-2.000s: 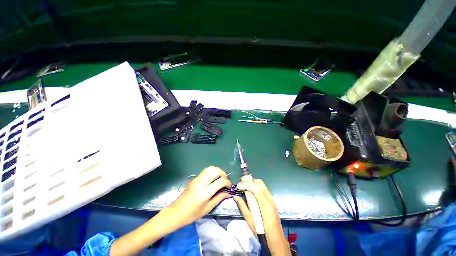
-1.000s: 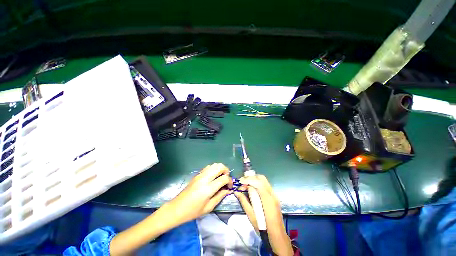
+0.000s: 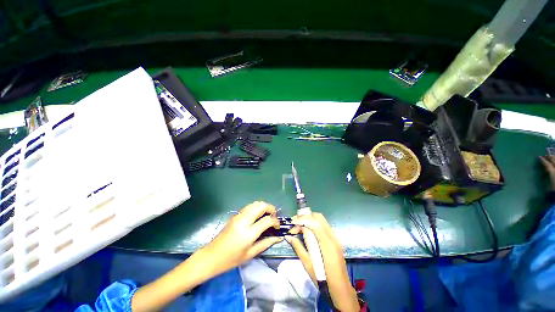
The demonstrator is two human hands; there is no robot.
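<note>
My left hand point(image 3: 246, 234) holds the left end of a small black module point(image 3: 281, 226) just above the front edge of the bench. My right hand point(image 3: 316, 234) steadies the module's right end with its fingertips and also holds the soldering iron point(image 3: 311, 247). The iron has a pale handle and a thin metal tip pointing away from me, clear of the module. The fingers hide much of the module. A pile of similar black modules point(image 3: 245, 161) lies further back.
The white blister tray point(image 3: 134, 140) tilts at left over a black tray point(image 3: 204, 137). Tweezers point(image 3: 313, 137) lie behind. The tan pot point(image 3: 372, 177), black fan point(image 3: 377, 119) and soldering station point(image 3: 450, 164) stand right. Boards point(image 3: 409, 71) lie on the green belt. Another person's hand point(image 3: 549, 167) is at far right.
The boards on the belt have shifted right. The station's red light no longer shows. Another person's hand has appeared at far right. Both my hands keep their hold, and the module is turned slightly.
</note>
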